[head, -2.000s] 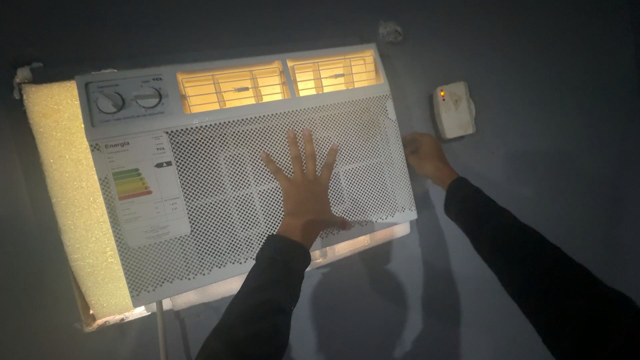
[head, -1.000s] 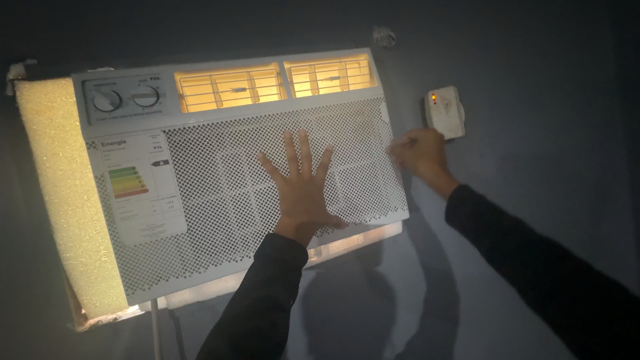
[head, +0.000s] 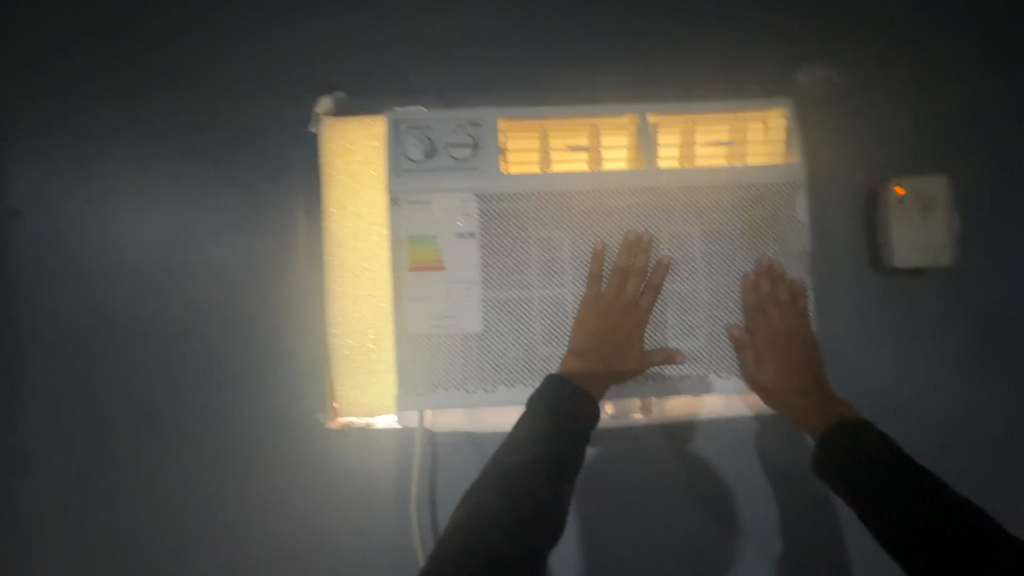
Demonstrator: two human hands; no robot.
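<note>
A window air conditioner's perforated white front panel [head: 528, 336] faces me in a wall opening, with two louvered vents [head: 568, 146] glowing yellow above it. My left hand [head: 620, 320] lies on or just over the panel's middle, fingers spread. Near the panel's right edge is my right hand [head: 778, 340], palm toward it and fingers nearly together; whether it touches is blurred. Neither hand holds anything. Two control knobs [head: 418, 146] sit at the upper left, above an energy label [head: 440, 296] with coloured bars.
A strip of yellow-lit foam [head: 358, 272] fills the opening left of the unit. Light shows through a gap [head: 640, 410] under it. A pale cord [head: 417, 496] hangs below. On the dark wall at right is a white box [head: 918, 222] with an orange light.
My right hand has moved from beside the unit's right edge to over the front panel, its fingers now extended. My left hand stays over the panel. The view has shifted and straightened.
</note>
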